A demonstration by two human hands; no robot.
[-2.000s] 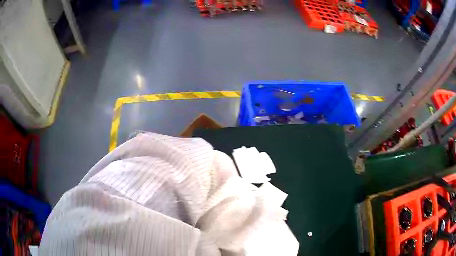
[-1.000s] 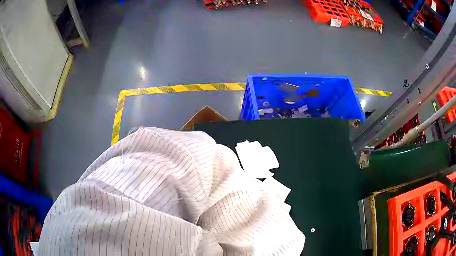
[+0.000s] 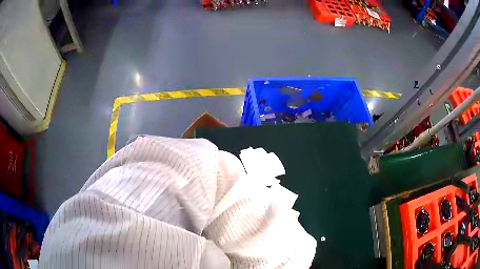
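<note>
Neither of my hands shows. A white striped smock (image 3: pixel 152 194), bunched in folds, fills the lower left and middle and hides whatever is under it. Several white paper or cloth pieces (image 3: pixel 261 164) lie on the dark green mat (image 3: pixel 337 184) at the smock's right edge, partly covered by it. A small white speck (image 3: pixel 323 239) lies on the mat. An orange-red tray (image 3: pixel 409 231) with black watches (image 3: pixel 423 221) in its pockets sits at the lower right, cut off by the frame.
Beyond the mat stand a blue crate (image 3: pixel 253 107) with scraps inside and a brown cardboard box (image 3: pixel 204 124). A grey metal post (image 3: pixel 421 97) rises at the right. Orange-red trays (image 3: pixel 337 11) are at the top. A white cabinet (image 3: pixel 26 63) stands at the left.
The whole view has shifted slightly left and up since one second ago, and more of the watch tray shows. The smock and the white pieces keep their places on the mat.
</note>
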